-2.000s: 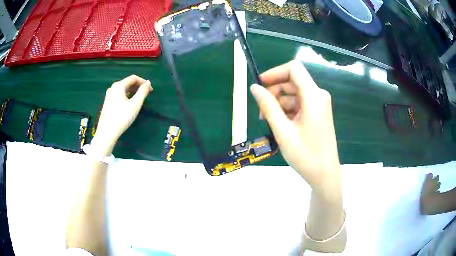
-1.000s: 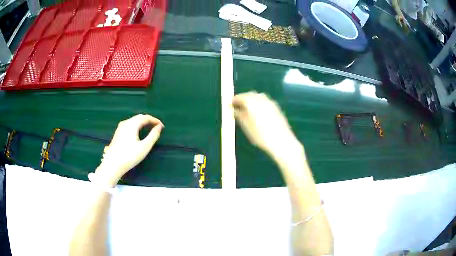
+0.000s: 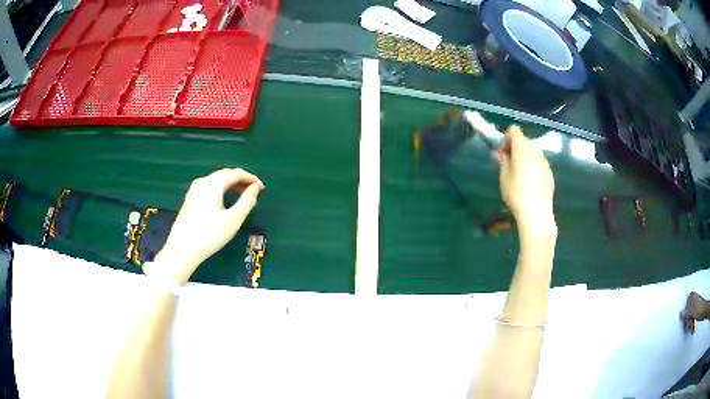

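Observation:
A blurred phone middle frame [image 3: 448,160] is tilted over the green surface, right of the pale divider strip. My right hand [image 3: 528,178] is at the frame's right side, fingertips pinched on it; blur and glare hide the exact contact. My left hand [image 3: 212,218] is left of the strip, thumb and index tips together in a ring, nothing visible between them. It is over another middle frame, whose gold and silver board end [image 3: 254,259] shows to its right. More frames [image 3: 61,214] lie further left, partly hidden or cut off.
The divider strip [image 3: 368,179] crosses the green surface. A red tray [image 3: 148,82] with white pieces is at the back left. A gold sheet [image 3: 428,53], white slips and a tape roll [image 3: 537,43] are behind. Another frame [image 3: 623,214] lies right. Another person's hand [image 3: 695,310] is at the right edge.
My right hand has moved right from the divider strip and now has a blurred frame at its fingers. My left hand keeps its ring shape. The frames at left have shifted left in view.

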